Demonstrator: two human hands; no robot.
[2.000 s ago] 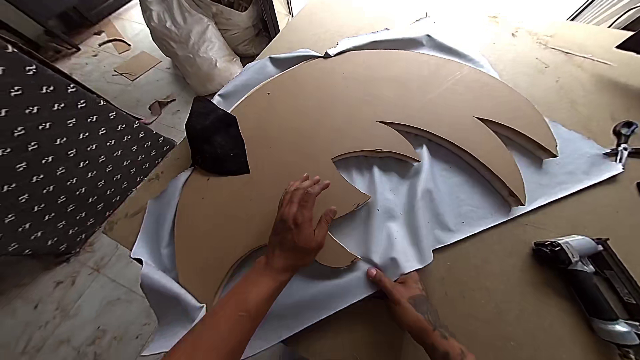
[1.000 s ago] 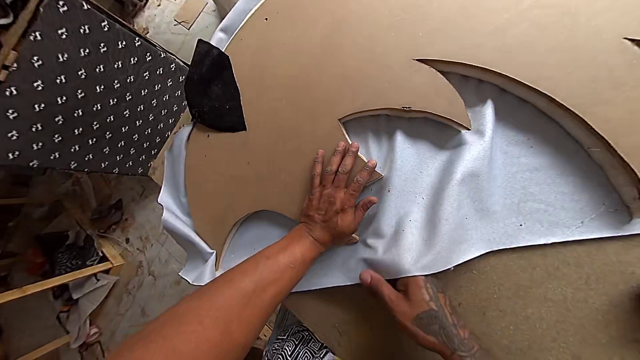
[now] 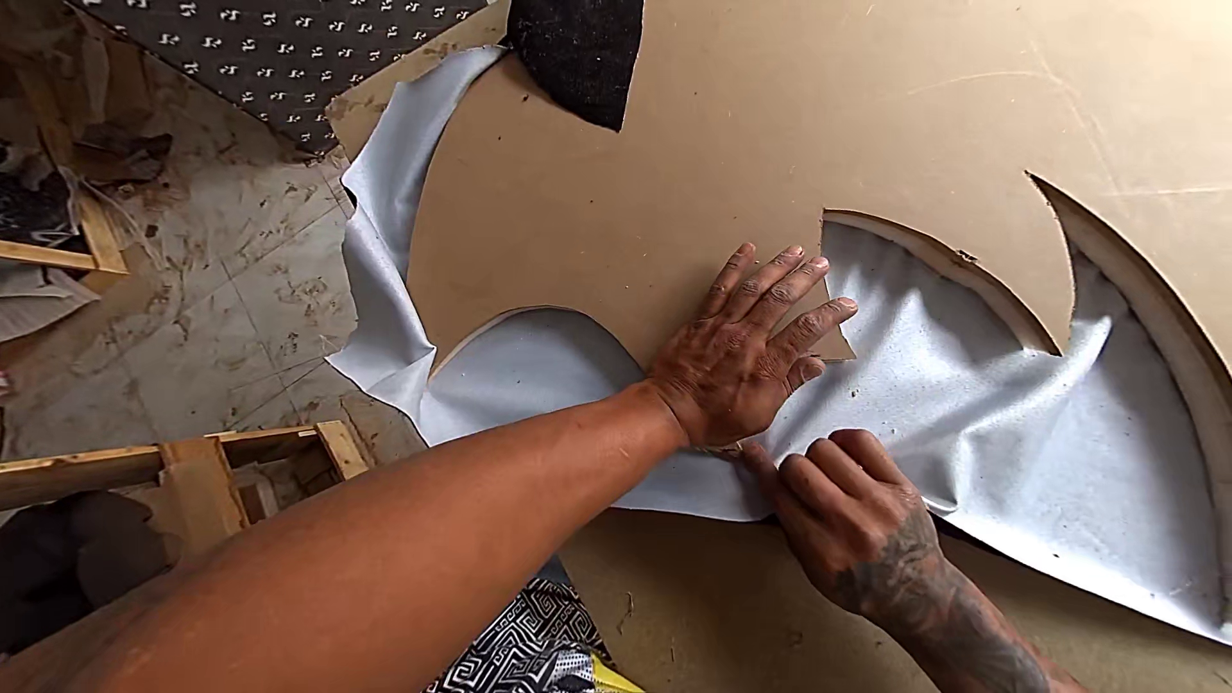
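A large tan board panel (image 3: pixel 597 221) with curved, pointed cut-outs lies over light blue-grey fabric (image 3: pixel 895 414), which shows through the cut-outs and past the panel's edge. My left hand (image 3: pixel 746 351) rests palm down on the panel beside a pointed tip, fingers spread. Just below it, my right hand (image 3: pixel 847 500) has its fingers curled on the fabric and pinches it near the panel's lower point; the fingertips are partly hidden. A black fabric piece (image 3: pixel 582 58) lies on the panel's upper left.
The brown work table (image 3: pixel 703 577) runs beneath the fabric. A black patterned panel (image 3: pixel 289 58) stands at the upper left. Wooden frames (image 3: pixel 202 472) are on the tiled floor (image 3: pixel 212 289) at left. Patterned cloth (image 3: pixel 534 626) shows at the bottom.
My right hand has moved from the fabric's lower edge up toward the panel's point, and its fingers have curled onto the fabric. The view has moved much closer.
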